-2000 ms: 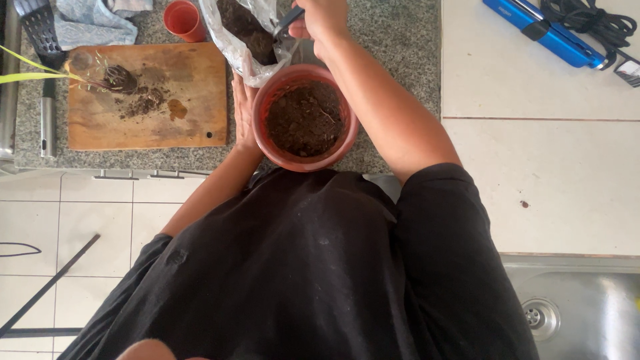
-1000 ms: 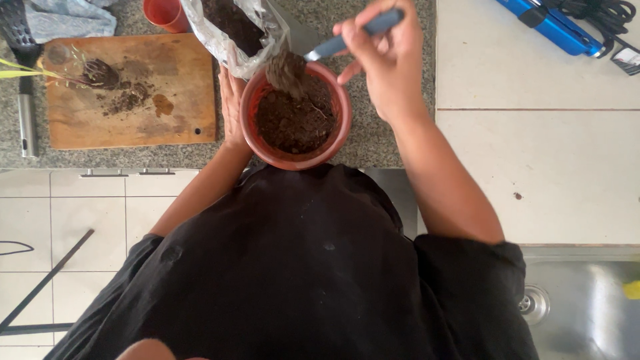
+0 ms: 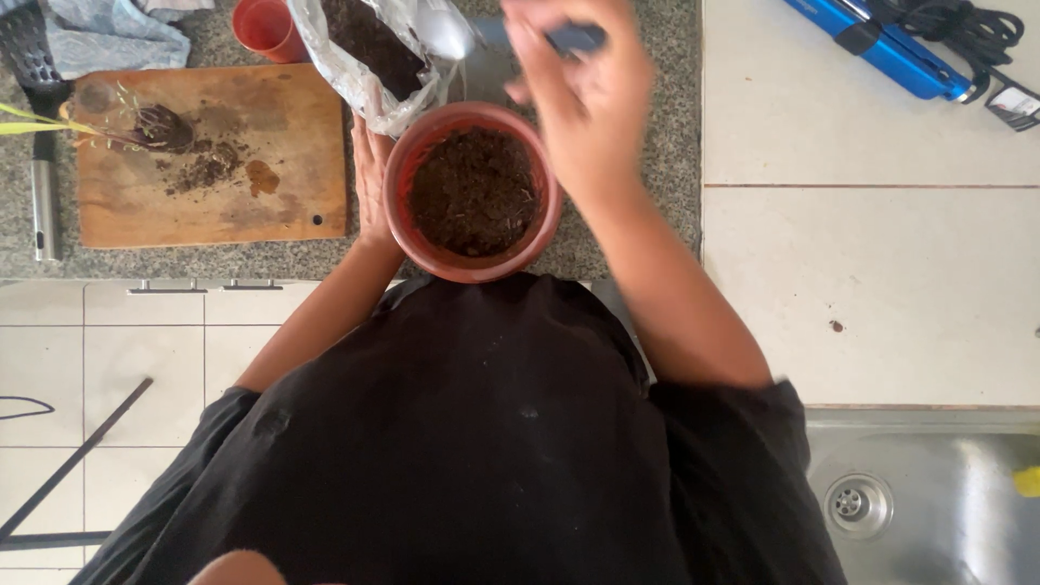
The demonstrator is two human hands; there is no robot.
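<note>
A reddish-brown plastic pot [image 3: 475, 191] with dark soil inside stands at the counter's front edge. My left hand [image 3: 374, 175] rests flat along the pot's left side, its fingertips beside a clear plastic bag of soil [image 3: 374, 49]. Blurred by motion, my right hand [image 3: 581, 89] is above and right of the pot, shut on the blue-grey handle of a metal scoop [image 3: 445, 31]. The scoop's shiny head is at the bag's right edge and looks empty. On a wooden cutting board [image 3: 276, 97] at left lies a small plant with a root ball [image 3: 162, 127] among crumbs of soil.
Behind the board are a small red plastic pot [image 3: 266, 28] and a blue patterned cloth [image 3: 118, 36]. A slotted spatula [image 3: 45, 195] lies at far left. To the right are a blue device [image 3: 902, 57] with a black cable, and a steel sink [image 3: 934, 487].
The scoop, heaped with soil over the pot a second ago, is now empty and back near the bag. The pot's soil looks fuller. My left hand has stayed beside the pot.
</note>
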